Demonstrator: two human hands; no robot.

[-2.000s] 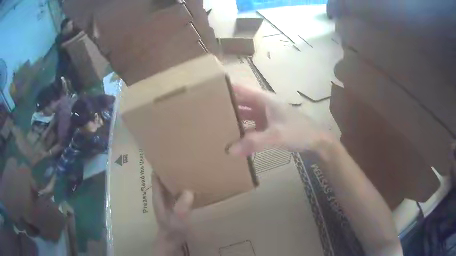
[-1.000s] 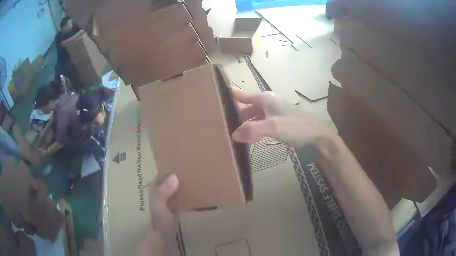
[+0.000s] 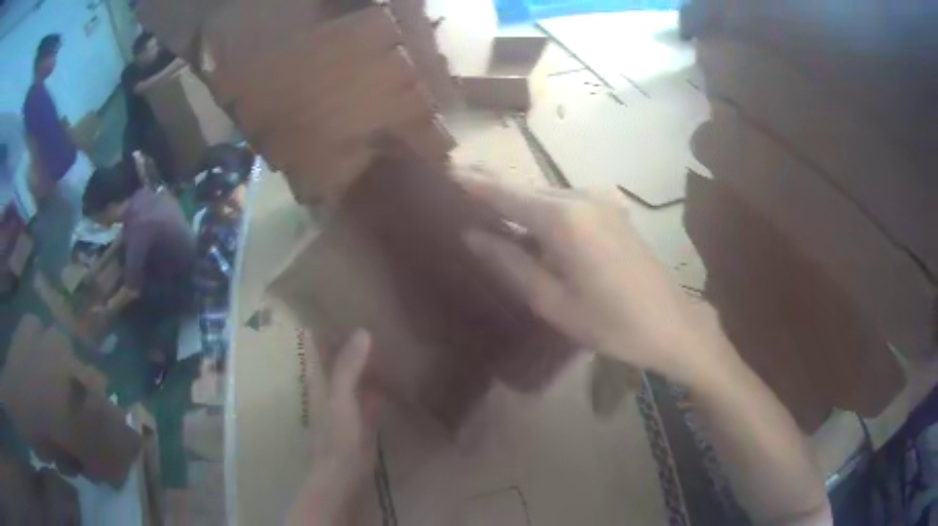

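A brown mailer box [image 3: 437, 277] is held in front of me, blurred by motion. A dark brown panel, seemingly its lid or inner face, shows on its right; a lighter side shows at the left. My left hand [image 3: 350, 411] holds the box's lower left side, thumb up. My right hand [image 3: 576, 272] is on the box's right side; its fingertips are blurred on the dark panel. The large printed carton sheet [image 3: 576, 462] lies under the work.
The stack of open boxes [image 3: 319, 92] stands just beyond the held box. A small open tray box [image 3: 499, 92] sits at the far end. The leaning pile of blanks [image 3: 792, 267] is on the right. Several people [image 3: 154, 247] are at the left, beyond the table edge.
The box has gone from looking closed to tilted, with a dark panel now showing on its right. My right hand has moved inward over it. Another person shows at the far left.
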